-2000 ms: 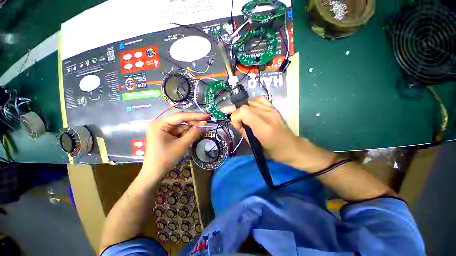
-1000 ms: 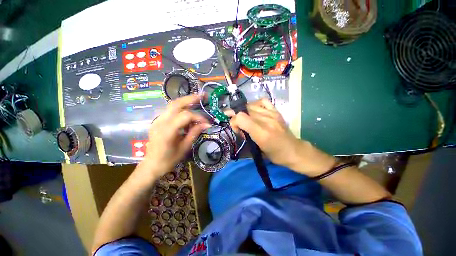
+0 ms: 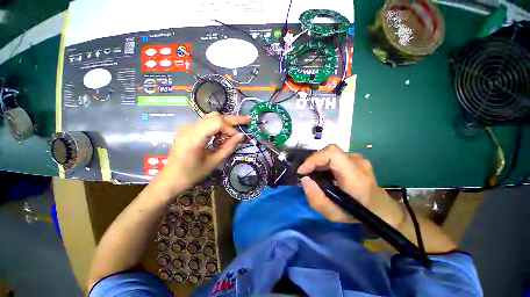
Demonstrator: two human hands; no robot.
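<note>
My bare right hand point(image 3: 343, 183) holds a black soldering iron point(image 3: 366, 214); its metal tip points up-left to the lower left edge of a green ring circuit board point(image 3: 281, 134). My bare left hand point(image 3: 203, 148) is at the board's left edge, with thumb and fingertips pinching thin lead wires there. A round stator unit point(image 3: 245, 176) with a dark wound rim lies just below the board. A second stator unit point(image 3: 212, 97) lies to the upper left. Thin black, white and red wires run between board and units.
Two more green ring boards point(image 3: 312, 62) lie at the upper right of the printed sheet point(image 3: 119, 125). A stator unit point(image 3: 71, 149) stands at its left edge. A tape roll with silvery bits point(image 3: 409, 32) and a black fan point(image 3: 494, 81) are right. An open box point(image 3: 224, 232) of units is below.
My right hand has moved right and down, and the iron now points up-left from below the board instead of crossing above it. The board shows more fully. The whole view has shifted slightly.
</note>
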